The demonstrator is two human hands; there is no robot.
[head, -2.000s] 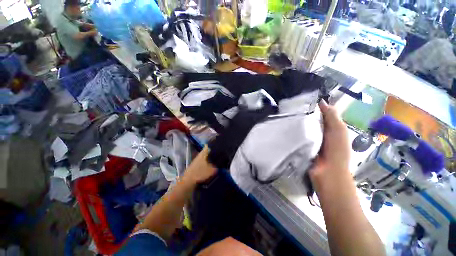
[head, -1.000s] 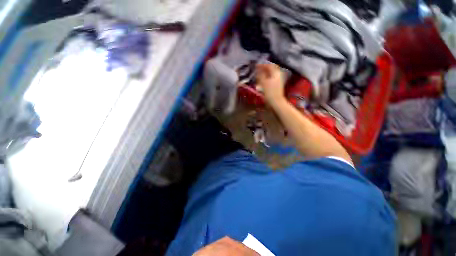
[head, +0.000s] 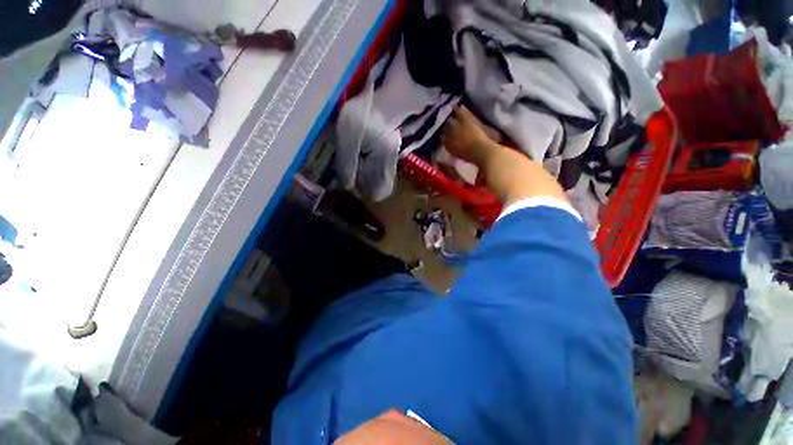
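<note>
My right hand [head: 467, 137] reaches into a red crate [head: 642, 195] with its fingers curled on a pale grey and black fabric piece [head: 417, 109]. The fingertips are partly hidden in the cloth. A heap of grey and black garment pieces [head: 543, 74] fills the crate and hangs over its near left corner. My left hand is not in view.
The white sewing table [head: 200, 200], with its ruler-marked edge, is at the left. On it lie lilac and white scraps [head: 174, 83], a dark red-handled tool [head: 265, 40] and a thin hooked rod [head: 130, 235]. Striped cloth bundles [head: 687, 317] and a red container [head: 722, 91] are at the right.
The view has swung from the sewing machine to the crate. The garment held by both hands is out of view. My right hand has stayed near the crate's left side since one second ago.
</note>
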